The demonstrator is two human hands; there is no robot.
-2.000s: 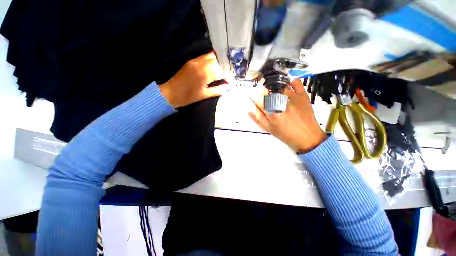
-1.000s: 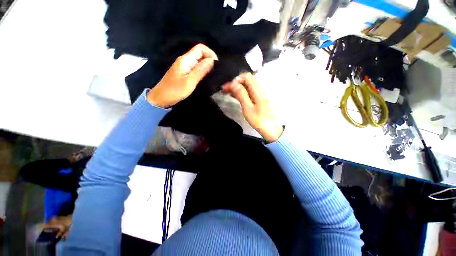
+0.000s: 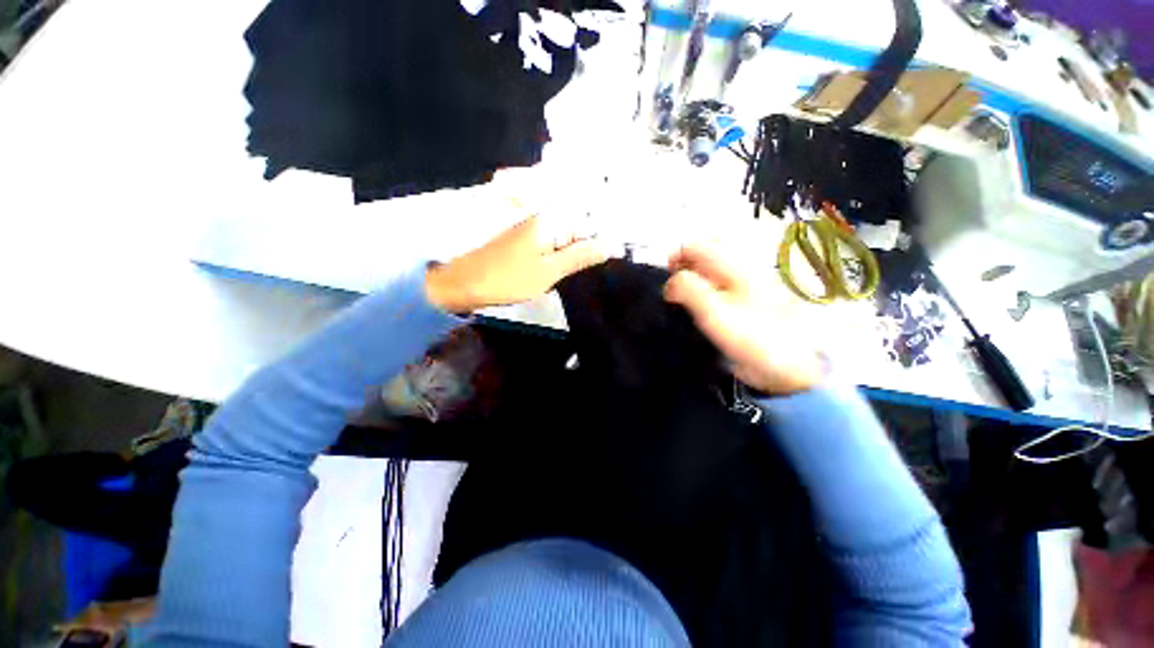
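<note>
A black garment panel point(image 3: 630, 317) hangs over the table's front edge between my hands and merges with the black in my lap. My left hand point(image 3: 521, 263) is at its upper left corner, fingers stretched right and closed on the cloth's edge. My right hand point(image 3: 740, 319) is curled, its fingertips closed on the upper right edge. A pile of black cut panels point(image 3: 392, 101) lies at the back left, with small white labels point(image 3: 547, 38) at its right side.
The machine's needle area point(image 3: 700, 133) is behind my right hand. To the right are black strips point(image 3: 829, 165), yellow-handled scissors point(image 3: 825, 260), a crinkled plastic bag point(image 3: 914, 327), a black-handled tool point(image 3: 1000, 372) and a white cable point(image 3: 1091, 437). A control panel point(image 3: 1088, 171) stands far right.
The black cloth has moved from the tabletop to the front edge and lap. The separate pile shows at the back left. My right hand has moved right and down; the view has shifted.
</note>
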